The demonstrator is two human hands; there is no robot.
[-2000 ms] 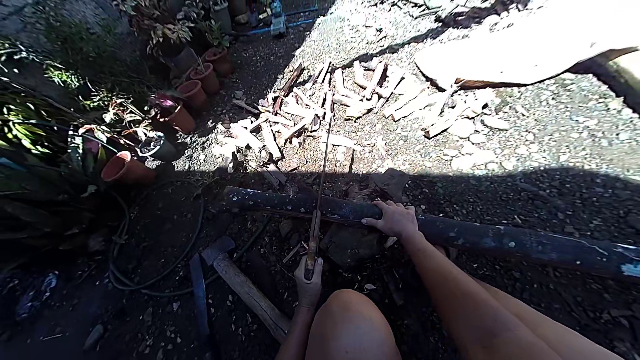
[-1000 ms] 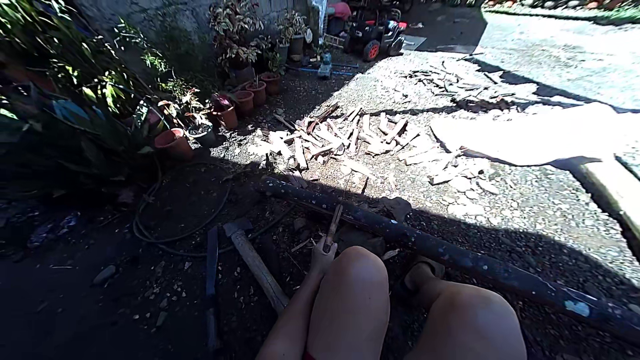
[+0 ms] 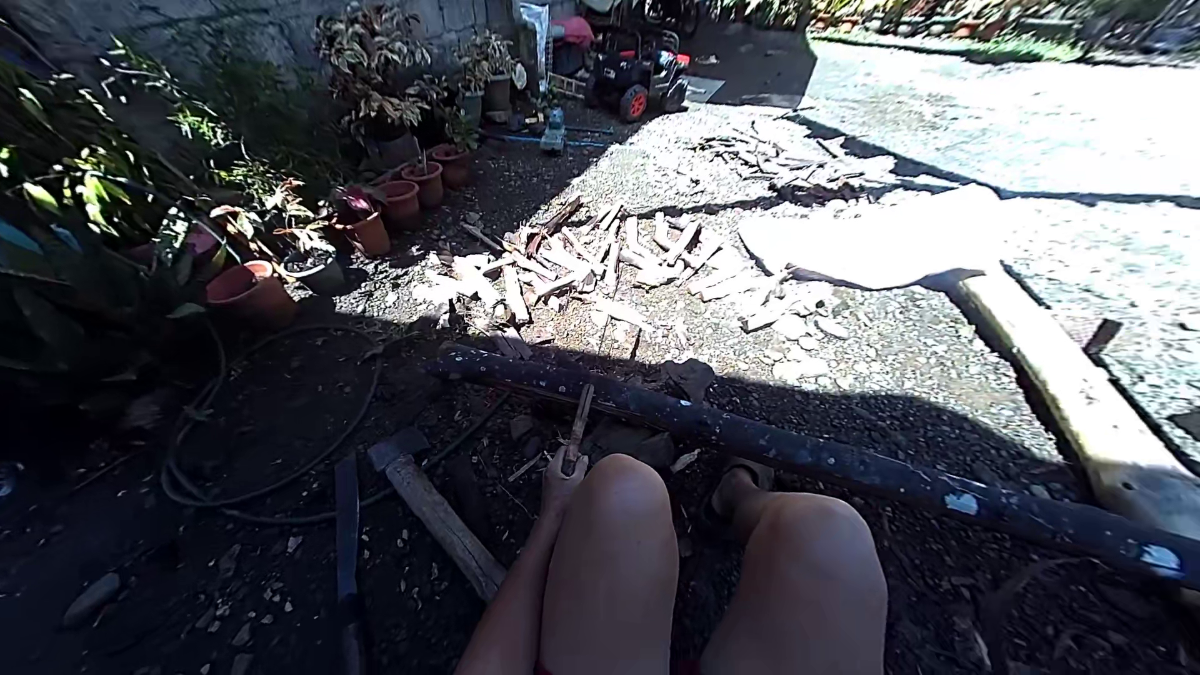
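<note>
My left hand [image 3: 565, 476], just left of my left knee, is closed around a narrow wooden handle [image 3: 580, 419]. A thin blade seems to run on from it, seen edge-on and hard to make out. Past the hand lies a long dark pole [image 3: 750, 431] with pale spots, slanting across the ground. A heavy-headed tool, axe or hammer, with a thick wooden handle [image 3: 445, 525] lies left of my arm. Beside it is a machete-like long blade [image 3: 347, 525]. Split wood pieces [image 3: 572, 258] are scattered in the sun beyond the pole. My right hand is out of view.
A hose [image 3: 178, 450] loops at the left, near clay pots [image 3: 253, 289] with plants. A pale log [image 3: 1069, 384] and a bright sheet-like thing [image 3: 872, 239] lie at the right. More wood [image 3: 797, 159] and a toy vehicle [image 3: 637, 80] are farther back.
My right hand, on the dark pole two seconds ago, has left the view. My left hand still holds the wooden handle. The view has tilted up.
</note>
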